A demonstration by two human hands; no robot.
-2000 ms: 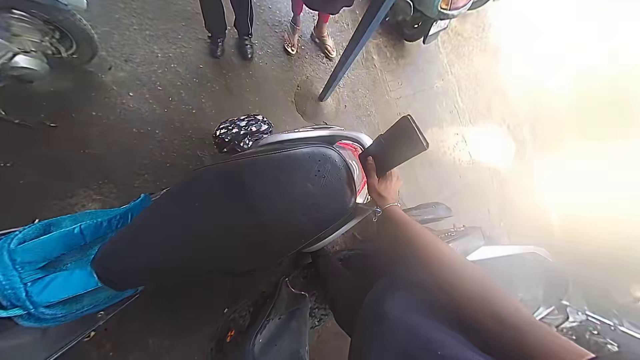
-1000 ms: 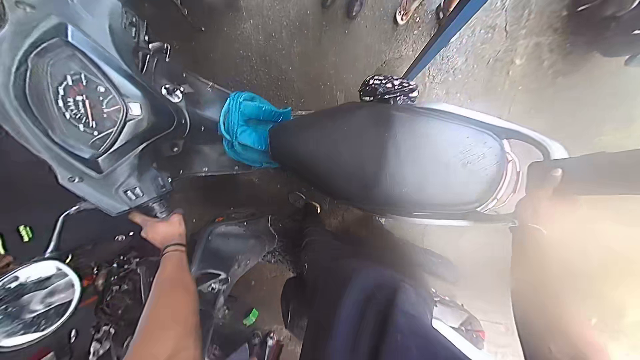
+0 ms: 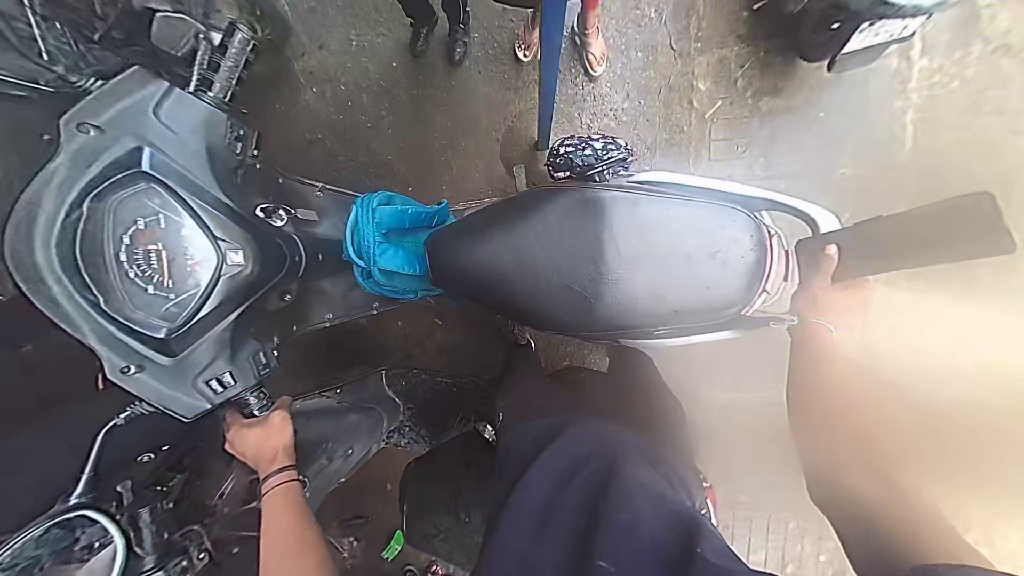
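My left hand [image 3: 262, 436] is closed round the near handlebar grip of a motor scooter, below its instrument panel [image 3: 152, 252]. Toward the scooter's tail, my right hand [image 3: 828, 292] holds a flat dark object [image 3: 920, 234], perhaps a folder or case, beside the rear end of the grab rail [image 3: 744, 190]. Whether that hand also touches the rail is unclear. Between the hands lies the black seat [image 3: 600, 260]. A blue cloth bag [image 3: 396, 244] rests against the seat's front end. A key [image 3: 276, 214] sits in the ignition behind the panel.
A blue post [image 3: 551, 80] stands beyond the seat, near a patterned dark bundle [image 3: 588, 158] at the scooter's far side. Two people's feet [image 3: 592, 50] are past it. Another vehicle [image 3: 864, 32] is at the top right. A second scooter with a round mirror [image 3: 68, 548] stands close on the near side.
My left hand, out of view two seconds ago, is now on the handlebar grip, as it was one second ago. My right hand stays by the tail with the dark object. The view has shifted along the scooter.
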